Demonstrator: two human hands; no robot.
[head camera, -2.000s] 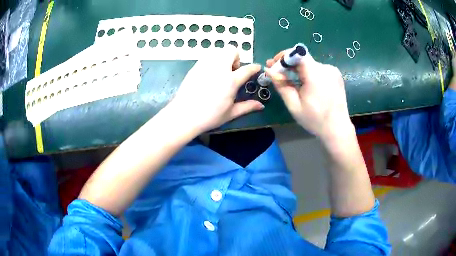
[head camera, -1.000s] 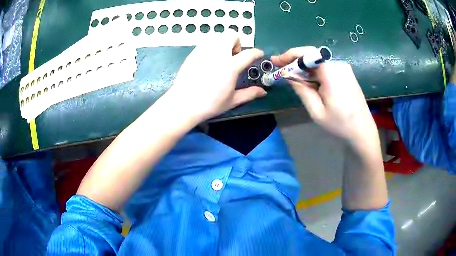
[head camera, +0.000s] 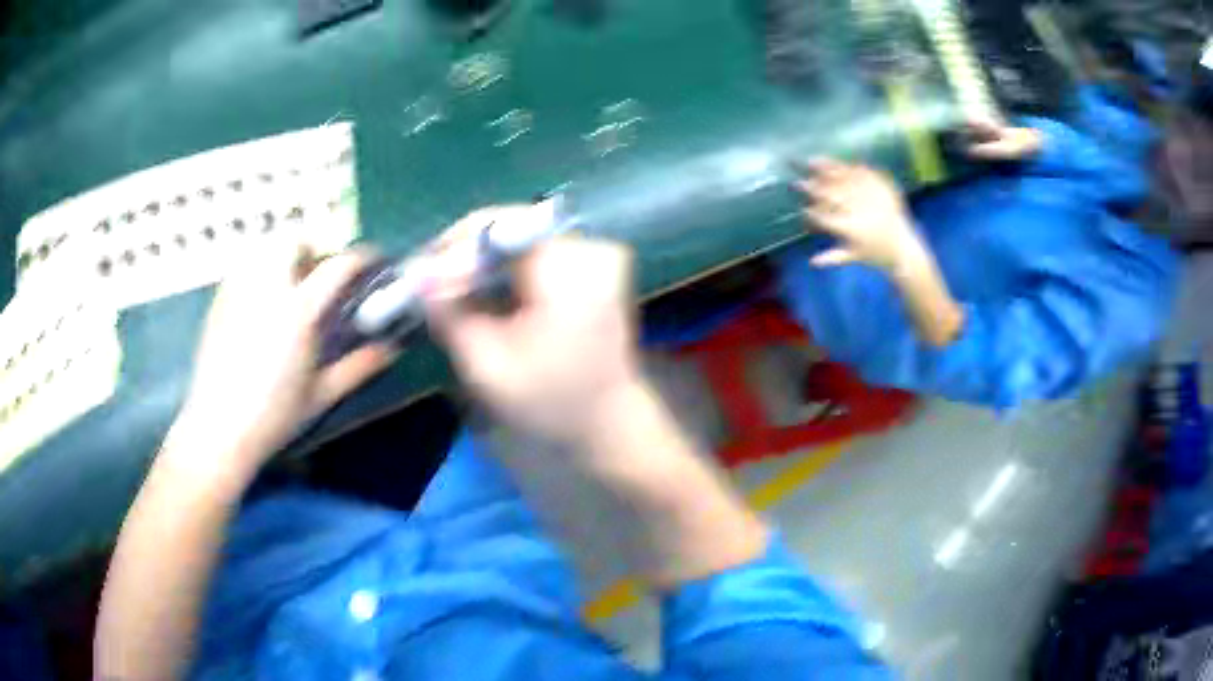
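The view is blurred. My left hand (head camera: 273, 346) is at the bench edge, its fingers around a small black camera plate (head camera: 343, 317) that is mostly hidden. My right hand (head camera: 552, 326) holds a white marker pen (head camera: 423, 282) over the plate. The pen's tip end points left and down at the plate; whether it touches cannot be told. The plate's ring details are not readable.
A cream adhesive sheet (head camera: 220, 200) with holes lies on the green mat (head camera: 692, 80), a second sheet (head camera: 53, 373) left of it. Several loose thin rings (head camera: 511, 127) lie beyond my hands. At right, another worker's hand (head camera: 865, 213), a red stool (head camera: 765, 386) and yellow tape (head camera: 918, 133).
The view has swung to the right, so my hands and the sheets appear further left and another worker shows at right. My hands still hold the plate and pen.
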